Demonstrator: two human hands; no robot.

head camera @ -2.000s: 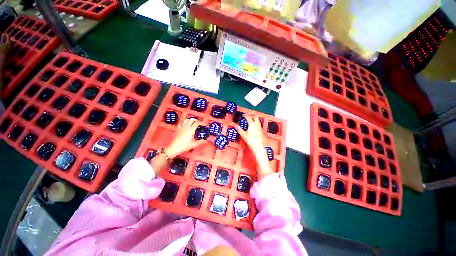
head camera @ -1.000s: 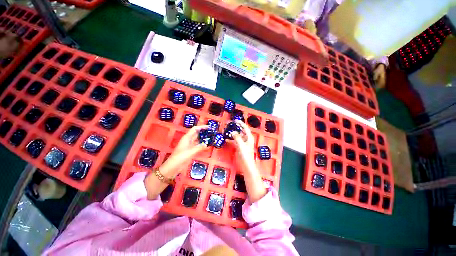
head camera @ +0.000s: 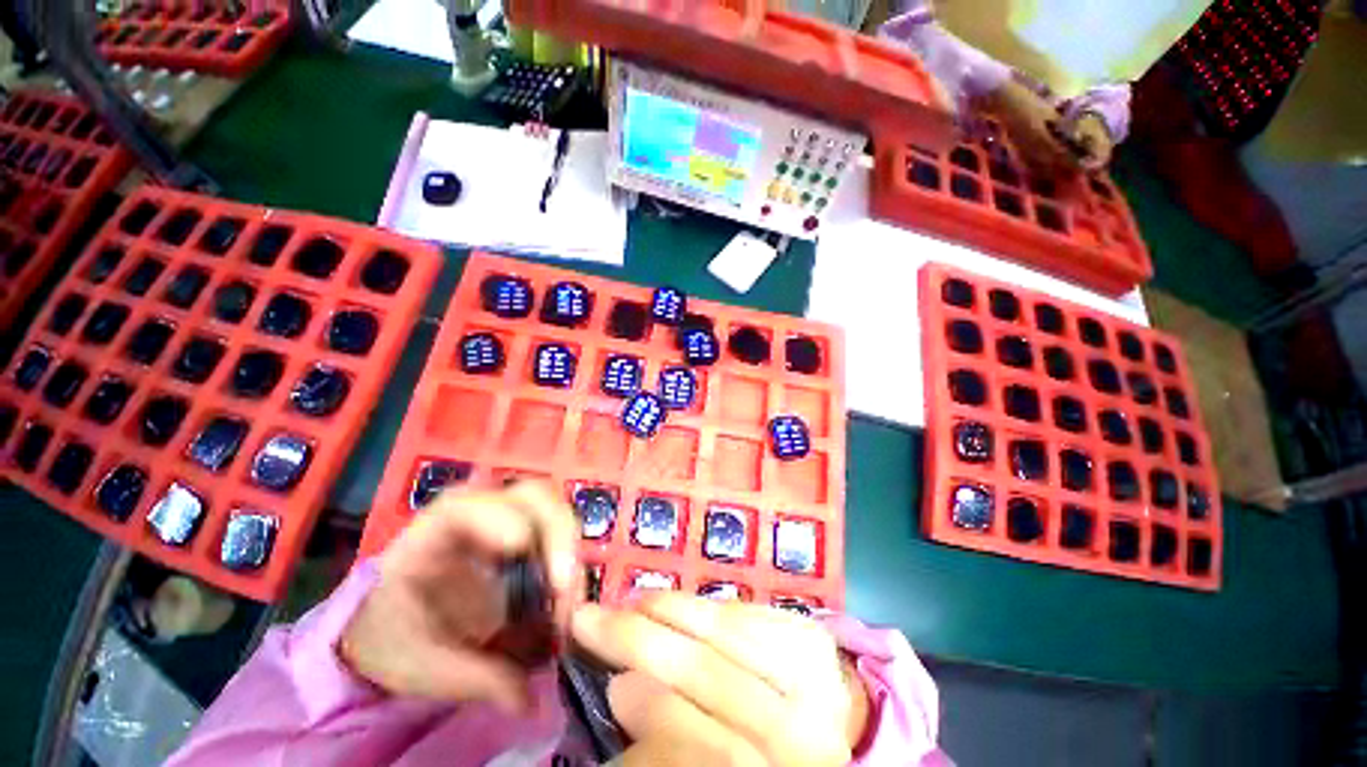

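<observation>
My left hand (head camera: 465, 599), blurred, is low over the near part of the red-orange foam tray (head camera: 393, 495), closed on a dark smartwatch unit (head camera: 525, 589). My right hand (head camera: 720, 674) is beside it, its fingers bent towards the left hand. A dark blurred shape shows under its fingers; I cannot tell if it holds it. Lit units with blue-white rows lie in the far part of the tray, several bunched together around one lit unit (head camera: 645, 414). Unlit units, such as one glossy unit (head camera: 655, 520), sit in near pockets. Several middle pockets are bare.
Full trays lie at left (head camera: 412, 300) and right (head camera: 937, 450). Beyond the working tray are a notebook (head camera: 495, 210) with a pen and dark unit, a small white card (head camera: 742, 261) and a test instrument (head camera: 720, 150). Another person's hand (head camera: 1072, 135) is over the far right tray.
Both hands have moved from the bunched lit units down to the tray's near edge. A lit unit now lies uncovered where my right hand was. The other person's hand has come over the far right tray.
</observation>
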